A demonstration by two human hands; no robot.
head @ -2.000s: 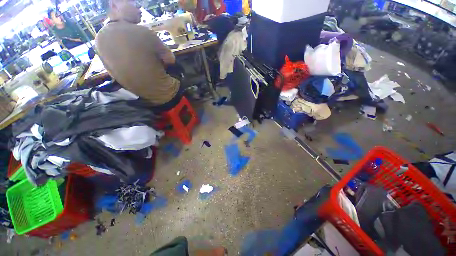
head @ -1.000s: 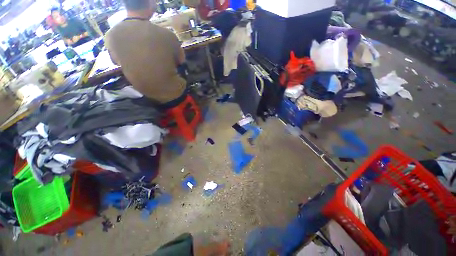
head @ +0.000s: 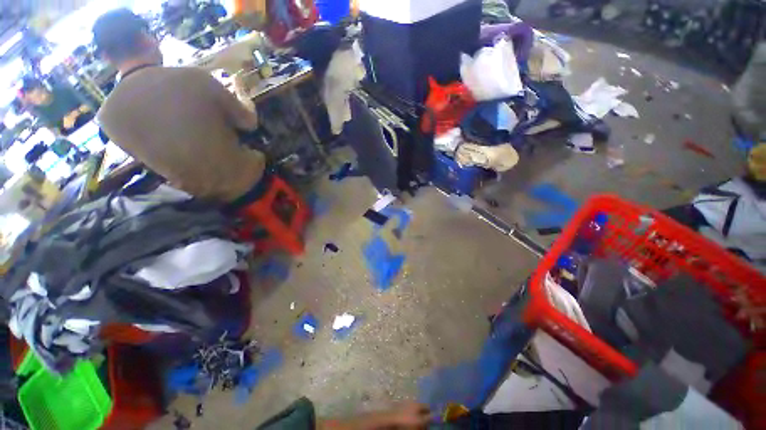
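Note:
A bare forearm and hand, seemingly my left hand (head: 395,416), come from a dark green sleeve (head: 290,416) at the bottom edge. The hand is blurred and cut off, so its grip cannot be told. A small yellow thing (head: 454,411) lies just right of the fingertips. My right hand is not in view. The slatted red basket (head: 579,340) stands at the right with dark grey cut panels (head: 684,311) in it. A grey panel (head: 642,395) and a pale panel (head: 701,413) show at its near side, at the bottom edge.
A person in a brown shirt (head: 181,126) sits on a red stool (head: 281,214) at a sewing table. A grey and white fabric heap (head: 126,252) and a green basket (head: 63,395) are at the left. A pillar (head: 420,59), bags and fabric are behind; scraps litter the floor.
The view has shifted, so the seated person stands further left and the basket higher. My forearm reaches further right. Grey and pale panels now show at the basket's near side.

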